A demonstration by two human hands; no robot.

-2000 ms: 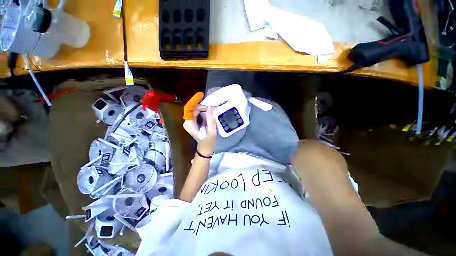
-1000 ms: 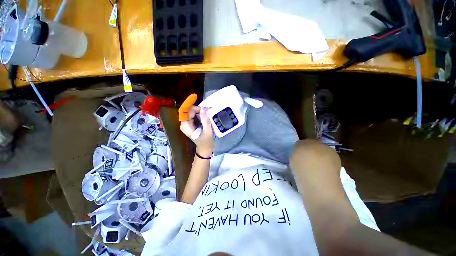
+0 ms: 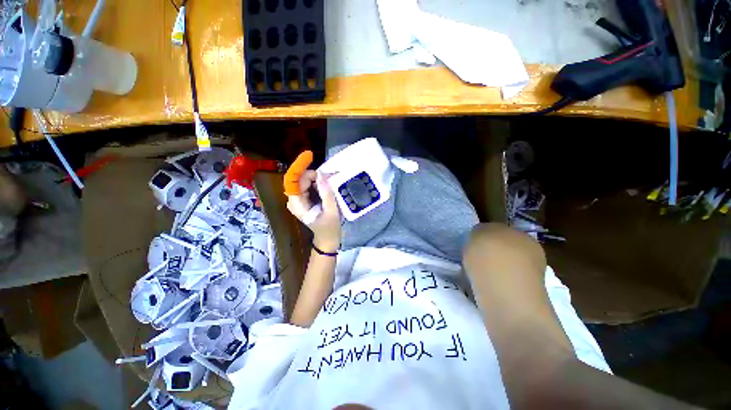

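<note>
My left hand (image 3: 317, 200), with an orange finger cot (image 3: 298, 172) on one digit, holds a white camera housing (image 3: 365, 158) over my lap. The housing's squarish face is tilted up and shows a black panel with dots (image 3: 360, 192). A short white rod (image 3: 405, 164) sticks out at its right side. My fingers are at the housing's left edge and partly hidden. My bare right arm (image 3: 513, 280) is bent, with the elbow over my lap; my right hand is not in view.
The bench edge (image 3: 401, 96) crosses above my lap, bearing a black parts tray (image 3: 284, 48), white cloth (image 3: 473, 56), black glue gun (image 3: 617, 68) and a larger camera body (image 3: 52, 68). Many white housings (image 3: 228, 292) fill a box below left, near a red item (image 3: 248, 168).
The bench and boxes have shifted slightly in view. My left hand and the housing appear slightly farther left than in the oldest frame; the hold on it is unchanged.
</note>
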